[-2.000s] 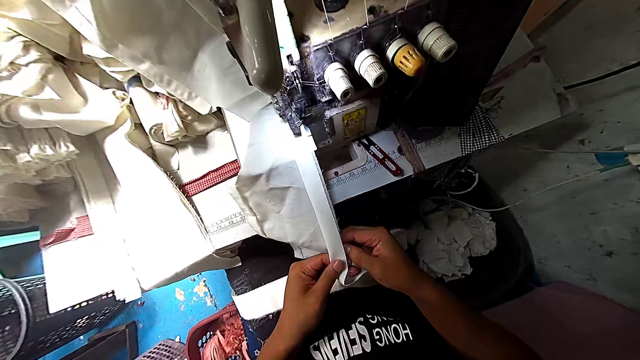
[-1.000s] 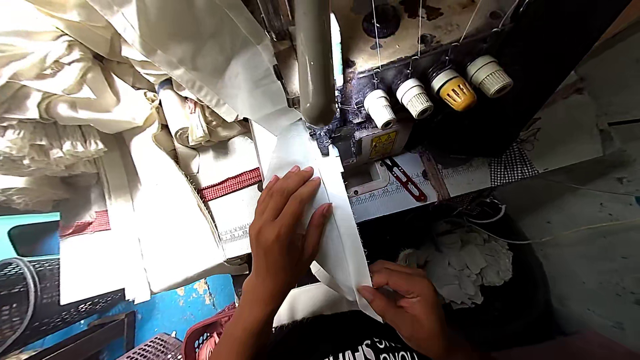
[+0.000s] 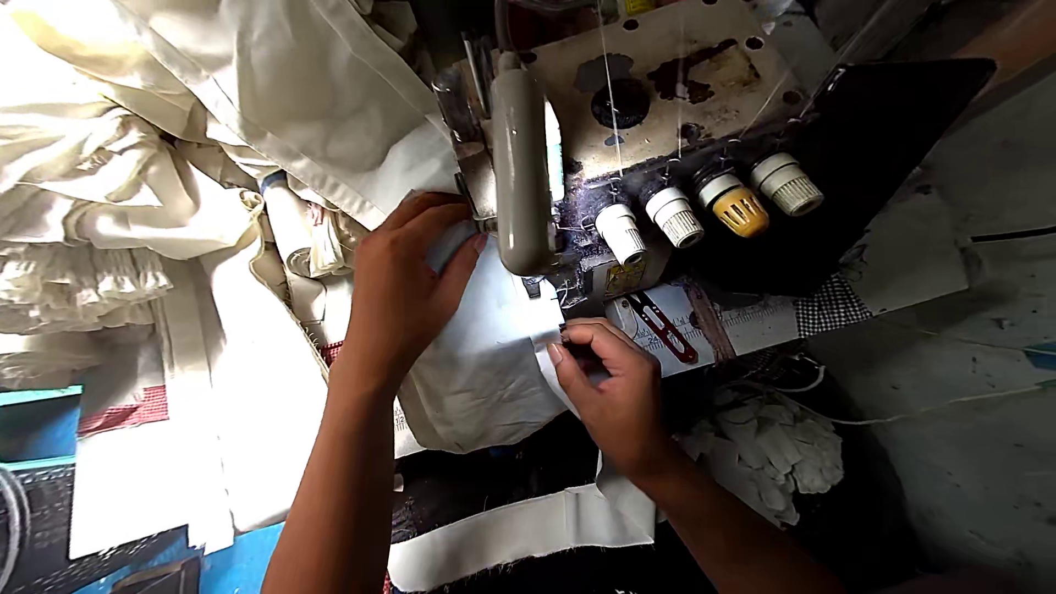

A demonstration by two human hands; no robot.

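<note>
An overlock sewing machine (image 3: 652, 107) with several tension dials stands at the upper middle, its lamp bright over the presser foot. White fabric (image 3: 487, 363) lies at the foot. On that fabric's left part, beside the machine, rests my left hand (image 3: 412, 280), thumb and fingers apart, fingertips partly hidden by the grey guard. Just in front of the foot, my right hand (image 3: 610, 384) pinches the edge of a white fabric strip (image 3: 528, 532). The strip hangs from under that hand and curves left across my lap.
Piled cream fabric (image 3: 91, 181) fills the left side. Red thread snips (image 3: 664, 330) lie on the machine bed by a printed ruler scale (image 3: 755, 318). Below right are white scraps (image 3: 775, 454) in a dark container. Thin cords cross at right.
My left hand has moved up and left to the fabric beside the machine. My right hand has moved up from the strip's lower end to near the presser foot.
</note>
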